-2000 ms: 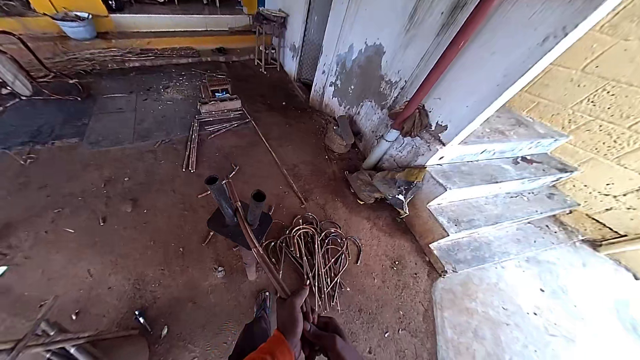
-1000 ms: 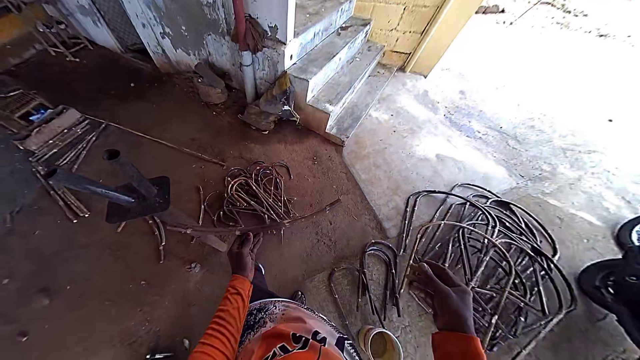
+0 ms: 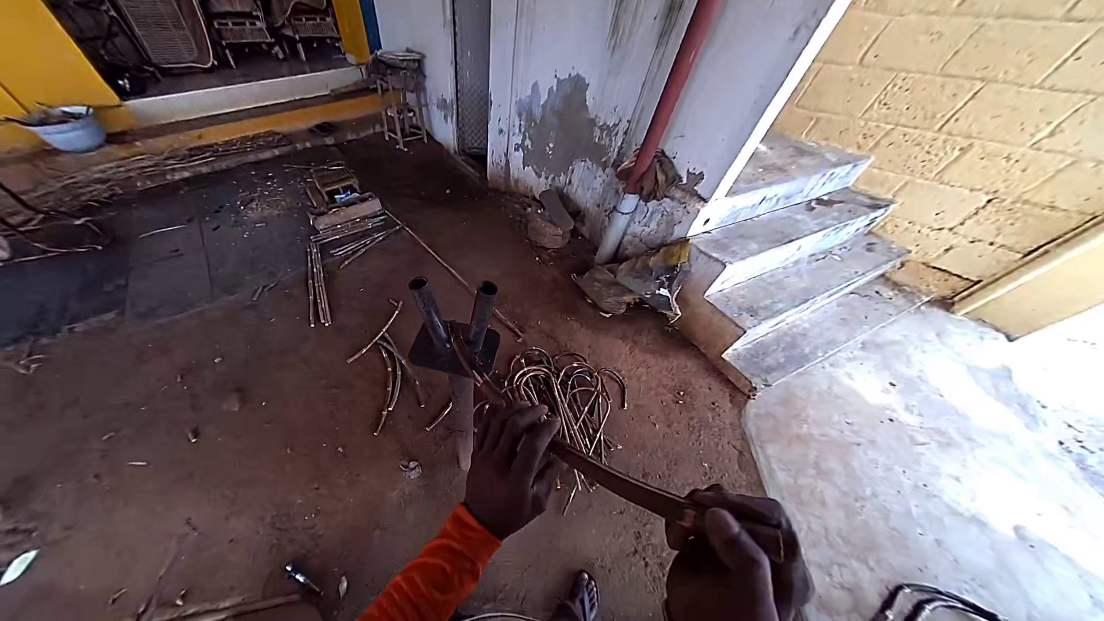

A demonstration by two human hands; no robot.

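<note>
A curved cane rod [image 3: 617,481] runs from between two upright metal pipes down to the lower right. My left hand [image 3: 515,466] is closed around its middle. Nearer the camera, my right hand [image 3: 733,552] grips its lower end. The rod's far part lies between the pipes of a metal bending stand [image 3: 454,349], which has a dark square plate on a post. Just beyond my left hand, a heap of hooked cane pieces [image 3: 565,388] rests on the dirt floor.
Short cane pieces [image 3: 388,371] lie left of the stand, with straight cane bundles [image 3: 319,285] farther back. Concrete steps [image 3: 802,250] rise at the right beside a red and grey drainpipe [image 3: 673,95]. Black curved pieces [image 3: 936,601] show at the bottom right edge.
The view has swung back left from the pile of bent canes. My right hand, at that pile one second ago, now grips the rod. The rod's far part is now between the pipes.
</note>
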